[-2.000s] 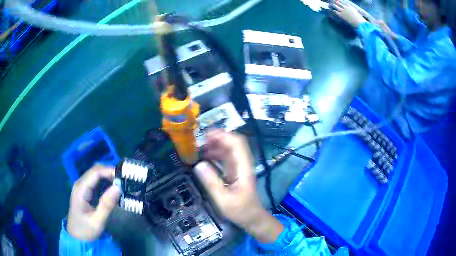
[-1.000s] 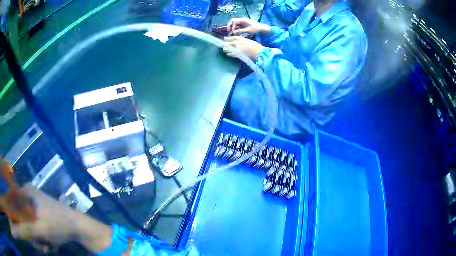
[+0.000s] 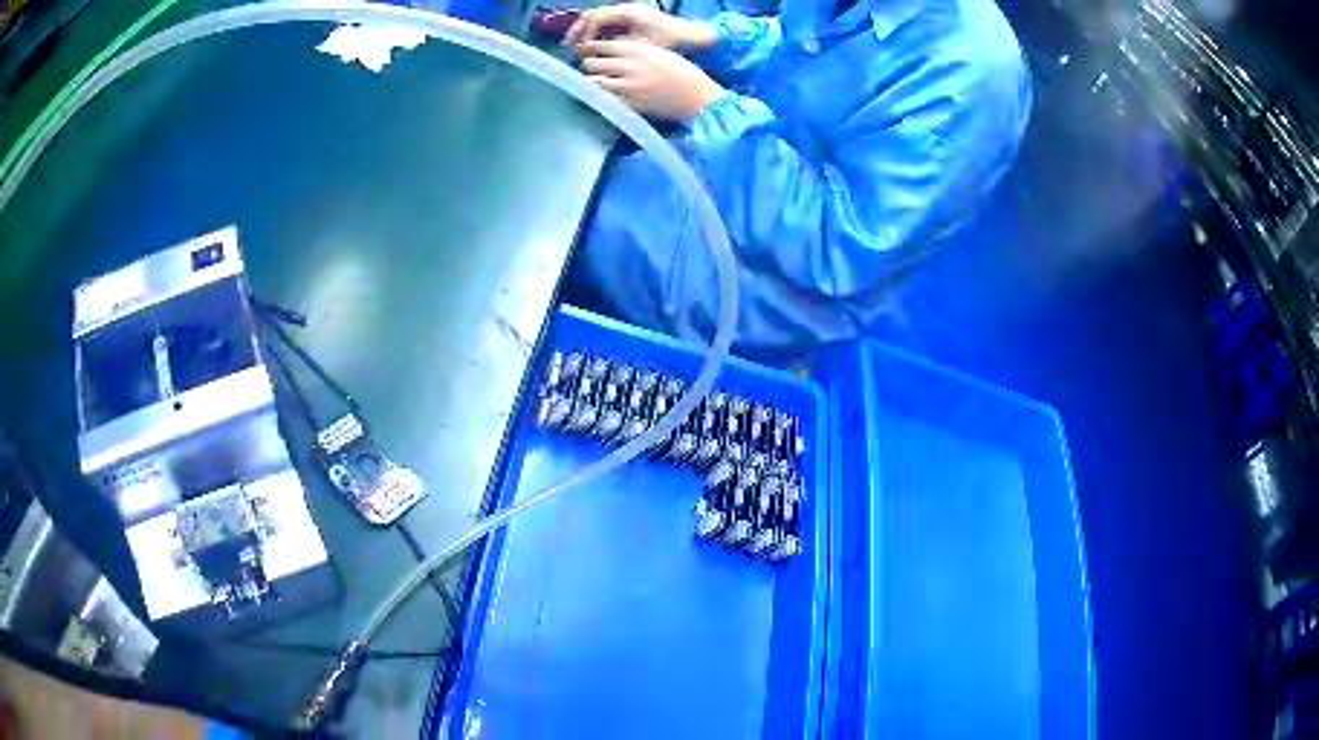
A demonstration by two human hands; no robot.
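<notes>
A blue tray (image 3: 579, 607) lies nearest in front of me, at the lower middle. Rows of small black-and-silver modules (image 3: 673, 419) stand along its far side and far right corner. A strip of skin of my right hand or wrist (image 3: 80, 711) shows at the bottom left corner, blurred and cut off by the edge; its fingers are hidden. My left hand is out of the picture.
A white-and-black screw feeder (image 3: 174, 390) stands on the green bench at left, a second one partly at its left. A translucent air hose (image 3: 726, 275) arches over the tray to a silver fitting (image 3: 336, 680). A person in blue works across.
The view has swung right and down. My left hand, the fixture and the orange screwdriver have left the picture. My right hand has slid to the bottom left corner.
</notes>
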